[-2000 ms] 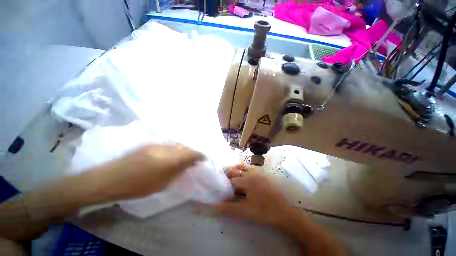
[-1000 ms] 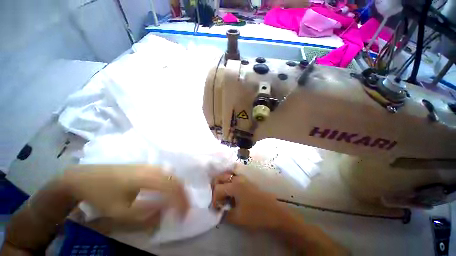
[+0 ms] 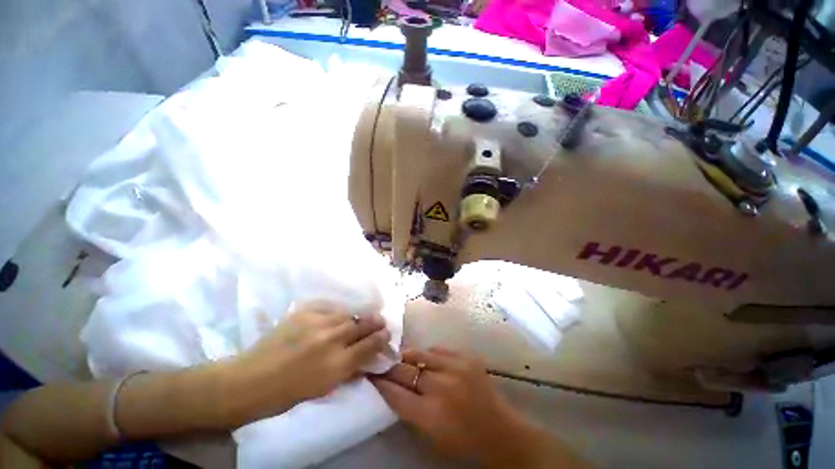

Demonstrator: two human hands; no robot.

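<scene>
A large thin white garment piece (image 3: 247, 174) lies heaped left of the needle, and a fold of it hangs towards the front edge. My left hand (image 3: 316, 353) grips the fabric in front of the presser foot. My right hand (image 3: 439, 389), with a ring, holds the fabric's edge just right of my left fingertips. The cream sewing machine (image 3: 604, 211) marked HIKARI fills the right side. Its presser foot area (image 3: 403, 267) is just beyond my hands, and glare hides the needle.
Folded white slips (image 3: 538, 310) lie on the bed under the arm. A black switch (image 3: 795, 430) is at the lower right table edge. A blue crate (image 3: 128, 455) shows at the lower left. Bright pink fabric (image 3: 632, 55) lies on the table behind.
My left hand has moved right, from loose fabric at the left to beside my right hand, and is no longer blurred. A flat white fold now lies below both hands.
</scene>
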